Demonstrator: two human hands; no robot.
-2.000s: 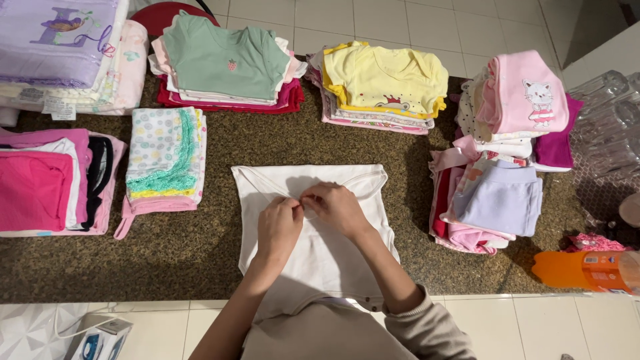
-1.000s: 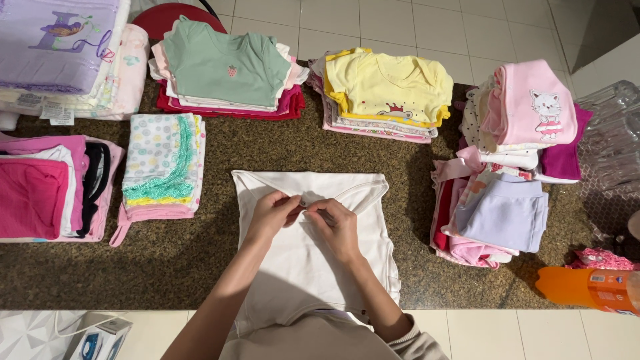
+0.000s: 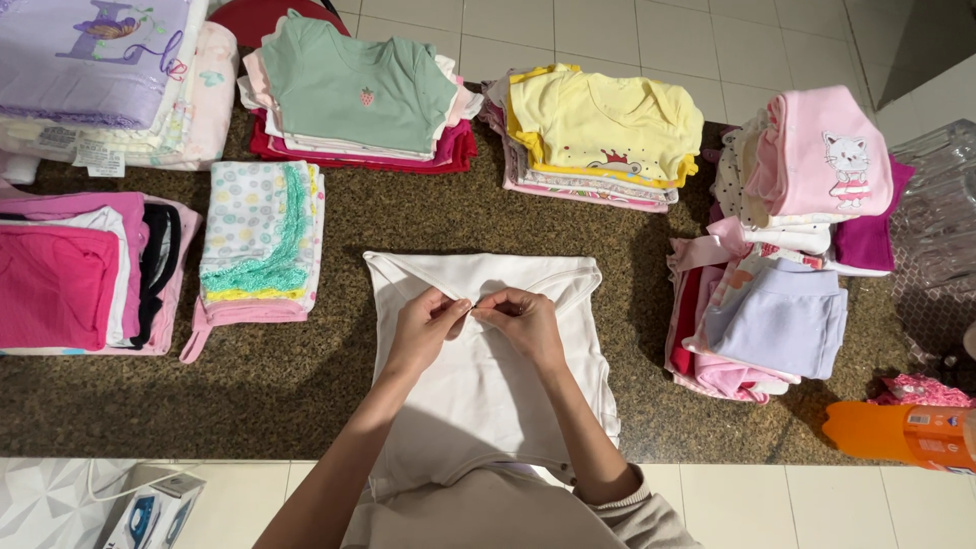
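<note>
A white baby bodysuit (image 3: 488, 396) lies spread on the granite counter in front of me, its lower edge hanging over the near side against my body. My left hand (image 3: 428, 329) pinches the garment's edge near its upper middle between thumb and fingers. Right beside it, almost touching, my right hand (image 3: 526, 324) pinches the same edge around a small dark spot, perhaps a snap. Dark snaps (image 3: 568, 474) show on the fabric at the counter's near edge. The fingertips partly hide what is between them.
Folded stacks line the counter: green bodysuit (image 3: 354, 91), yellow bodysuit (image 3: 606, 126), pink cat garment (image 3: 827, 152), lavender pants (image 3: 778, 316), dotted cloth (image 3: 255, 229), pink clothes (image 3: 57, 282) and lilac blanket (image 3: 91, 69). An orange drink bottle (image 3: 900, 436) lies at the right, glassware (image 3: 942, 198) behind it.
Both hands stay together at the garment's upper middle, with small shifts of fingers and wrists. The stacks have not moved.
</note>
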